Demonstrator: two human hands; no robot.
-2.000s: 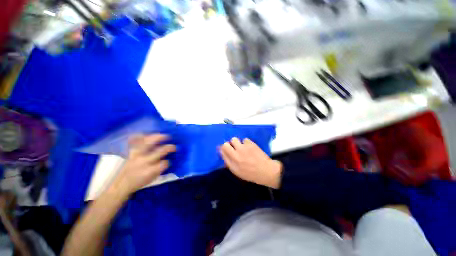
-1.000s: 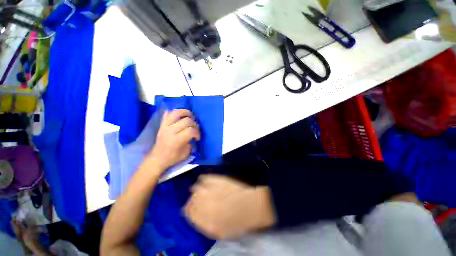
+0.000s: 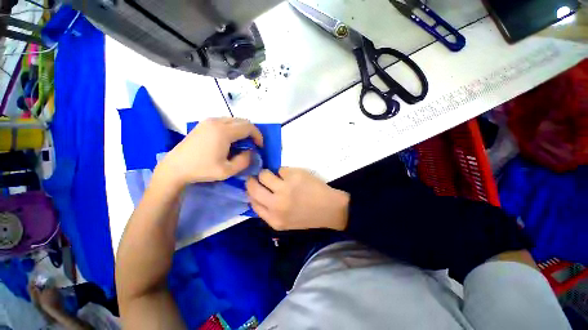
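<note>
A royal-blue cloth piece (image 3: 272,145) lies at the table's front edge, with a paler blue piece (image 3: 206,209) spread to its left and more royal-blue cloth (image 3: 143,138) behind that. My left hand (image 3: 209,151) arches over the cloth, thumb and fingers pinching a folded bit of it. My right hand (image 3: 293,198) is just beside it at the front edge, fingertips gripping the same cloth. The exact fold or seam between the fingers is mostly hidden.
The sewing machine head (image 3: 187,38) stands behind the hands. Black-handled shears (image 3: 367,61), blue snips (image 3: 435,24) and a dark shiny rectangle (image 3: 525,16) lie to the right. Long blue cloth (image 3: 80,148) hangs at left. A red basket (image 3: 461,161) is below the table. Another person's hand (image 3: 46,298) shows lower left.
My right hand has come up from below the table edge to the cloth. My left hand has turned over it, and the cloth between them is now folded up. The view has shifted closer.
</note>
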